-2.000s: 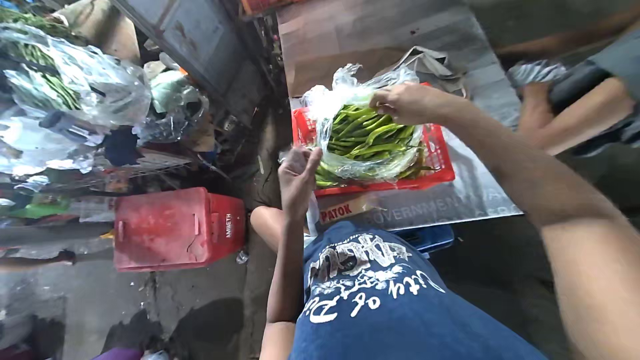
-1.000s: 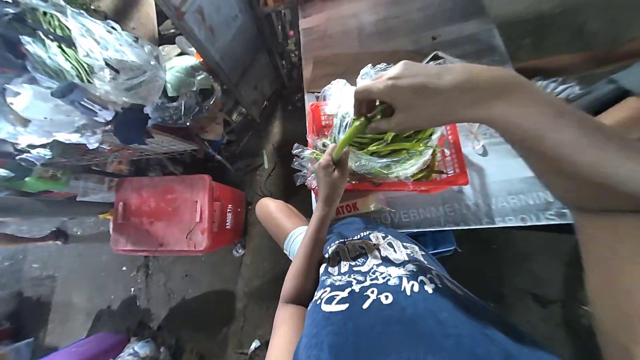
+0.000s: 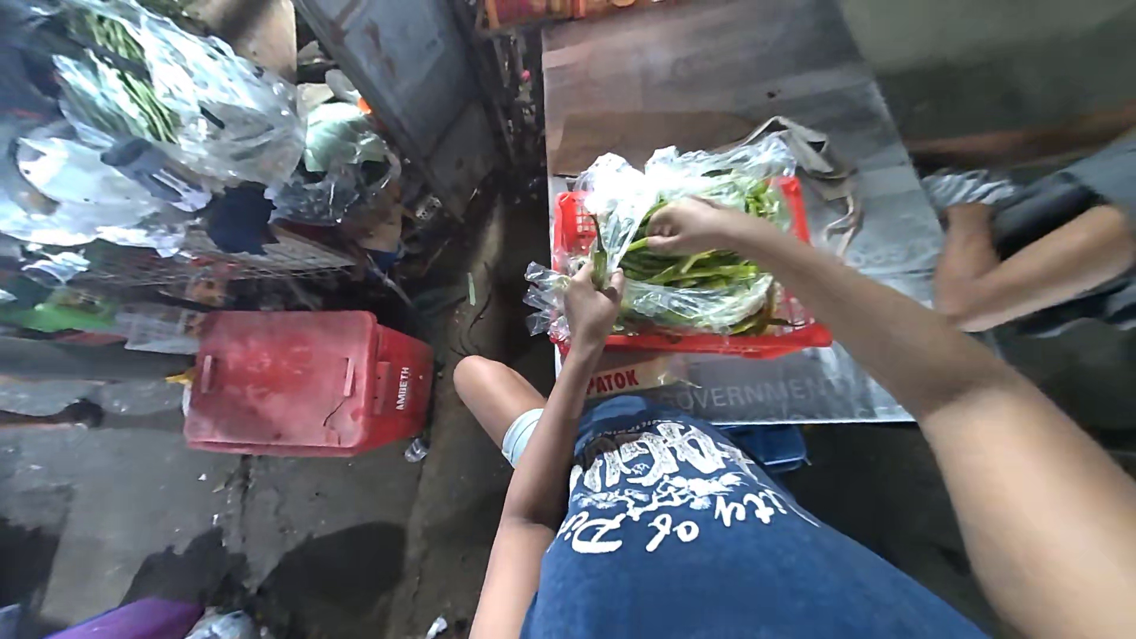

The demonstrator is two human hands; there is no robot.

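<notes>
A red plastic basket [image 3: 812,266] rests on a printed sheet-covered table and holds long green peppers [image 3: 701,266] in and around a clear plastic bag [image 3: 692,302]. At the basket's left side my left hand [image 3: 593,306] is closed around a few green peppers [image 3: 601,264], their tips standing up from the fist. My right hand [image 3: 688,226] reaches over the pile from the right, its fingers bent at a green pepper; how firmly it grips is hidden. More crumpled plastic [image 3: 617,182] lies at the basket's back left.
A red lidded box [image 3: 284,382] stands on the floor to the left. Behind it, a rack holds vegetables in plastic bags [image 3: 222,106]. A cloth strap [image 3: 812,146] lies on the table [image 3: 879,222]. At the right another person's bent limb [image 3: 1038,266] is close to the table.
My right hand has moved from beside my left hand back to the pepper pile. One second ago both hands were together at green peppers; my left hand still holds some.
</notes>
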